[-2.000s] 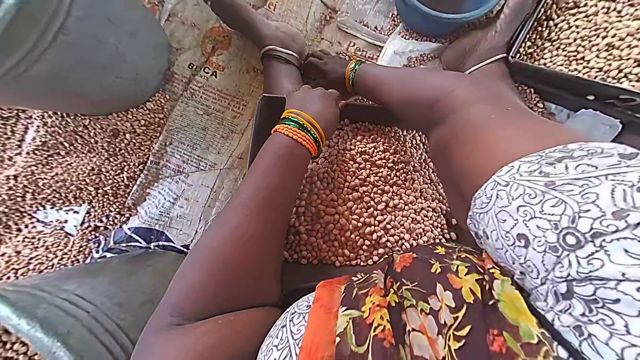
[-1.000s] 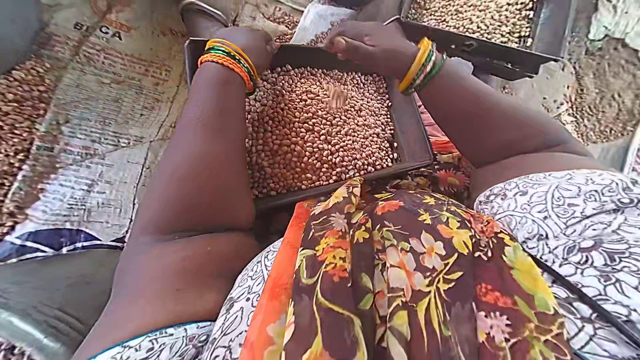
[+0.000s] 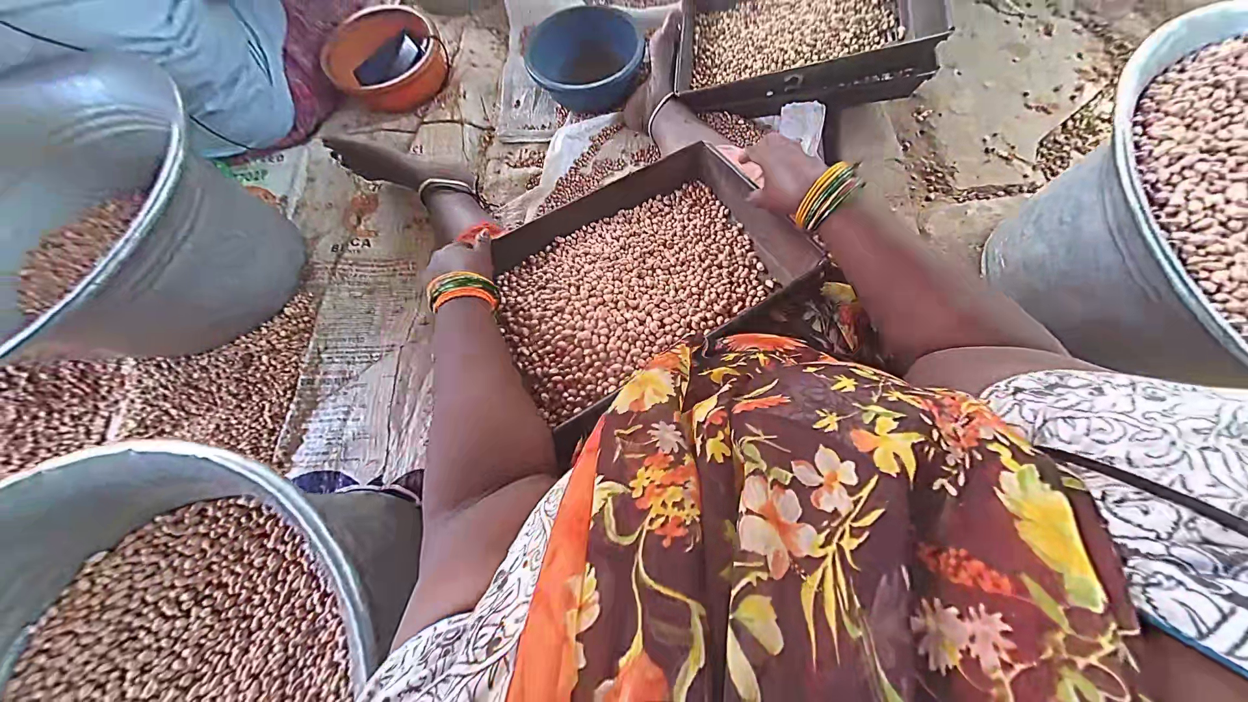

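A dark rectangular tray (image 3: 575, 216) filled with pinkish-brown nuts or beans (image 3: 634, 292) lies tilted in front of my body. My left hand (image 3: 466, 255) grips its left side wall, with the fingers partly hidden. On the far right side, my right hand (image 3: 782, 174) holds the tray's rim near the corner. Something reddish shows beside the fingers of each hand. Bangles circle both wrists. My floral cloth (image 3: 780, 507) covers the tray's near edge.
Metal buckets holding the same nuts or beans stand at lower left (image 3: 375, 546), upper left (image 3: 224, 253) and right (image 3: 1063, 263). Beyond lie a blue basin (image 3: 585, 93), an orange tub (image 3: 414, 93) and another dark tray (image 3: 809, 83). Loose nuts cover sacking at left. A person's clothing shows at top left.
My hands were close together at the tray's far left corner two seconds ago; they are now apart on its two sides. The tray is turned differently. The view has shifted and takes in more around it.
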